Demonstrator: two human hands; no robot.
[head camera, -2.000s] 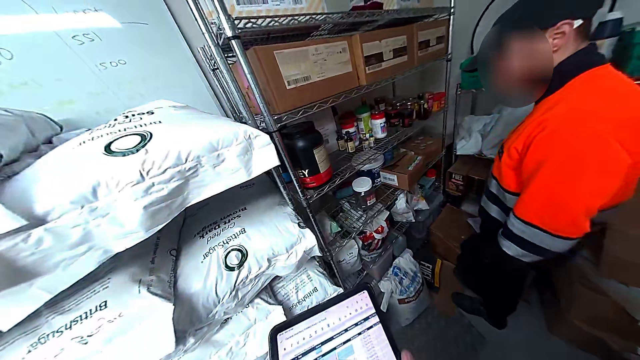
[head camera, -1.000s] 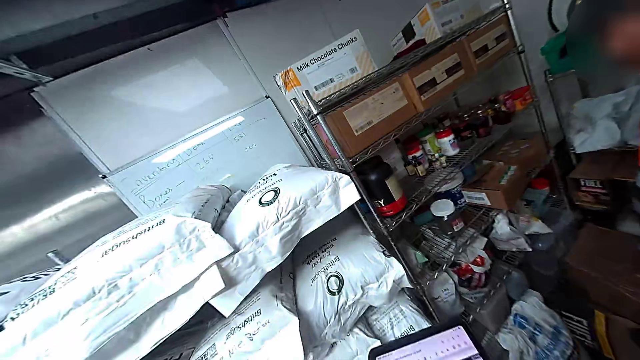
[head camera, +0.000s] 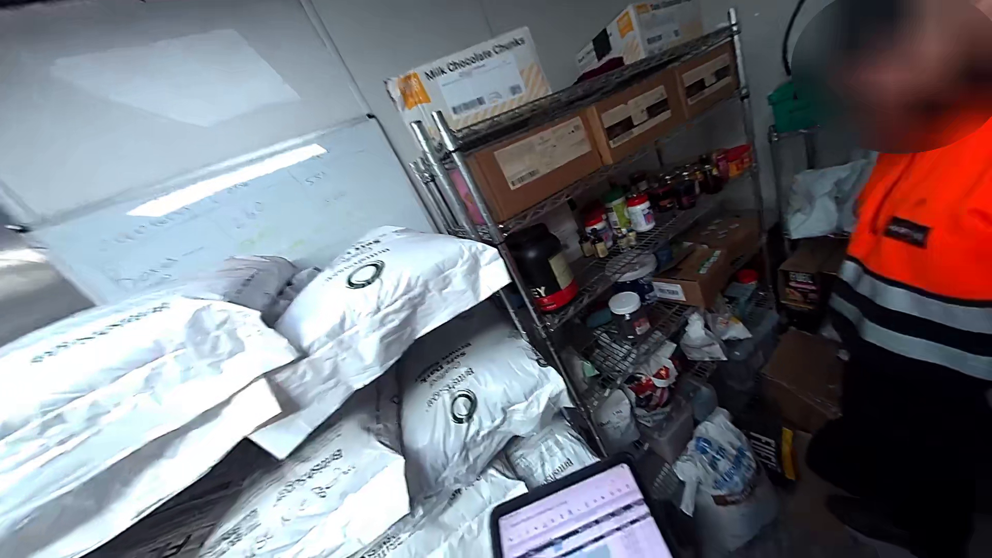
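Neither of my hands shows in the view now. A tablet with a lit screen (head camera: 585, 519) and a dark case juts in at the bottom edge; what holds it is hidden below the frame. Just beyond it lie stacked white sugar sacks, among them one with a ring logo (head camera: 480, 403) and a small one (head camera: 552, 453). Another white sack (head camera: 387, 291) rests higher on the pile, beside a long sack (head camera: 139, 364) at the left.
A wire shelving rack (head camera: 535, 306) holds cardboard boxes (head camera: 539, 163), jars and a black tub (head camera: 542, 267). A whiteboard (head camera: 232, 209) hangs behind the sacks. A person in an orange top (head camera: 930, 232) stands at the right. A filled plastic bag (head camera: 725, 473) sits on the floor.
The view has swung left and back right. The tablet shows at the bottom edge throughout. The person at the right was mostly out of frame one second ago and is in view again.
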